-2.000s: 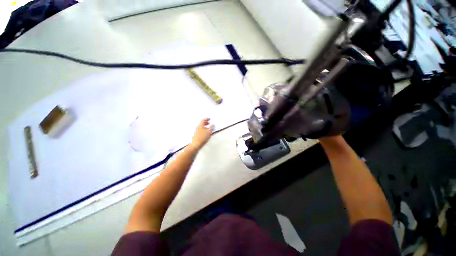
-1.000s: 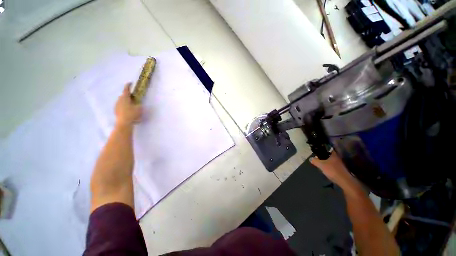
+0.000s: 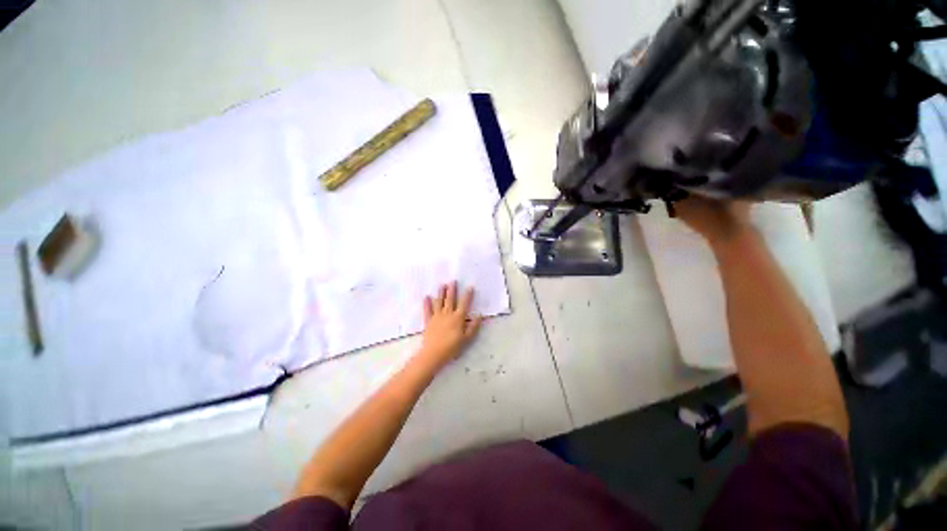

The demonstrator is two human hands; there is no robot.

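Note:
The cutting machine stands at the upper right, its base plate flat on the table just right of the lay's end. My right hand is at the machine's side, partly hidden under the motor; its fingers and the handle are hard to see. My left hand lies flat with fingers spread on the near right corner of the white paper marker. A brassy bar weight lies diagonally on the marker. A navy strip lies at the marker's right end.
A block weight and another narrow bar lie on the left of the marker. White offcut strips run along the near left edge. A white sheet lies right of the base plate. The table's near edge crosses below, above a dark floor.
My left hand has let go of the bar weight and moved right and nearer, onto the marker's corner. The bar now lies at a different slant. The view has shifted, and the machine's motor has turned.

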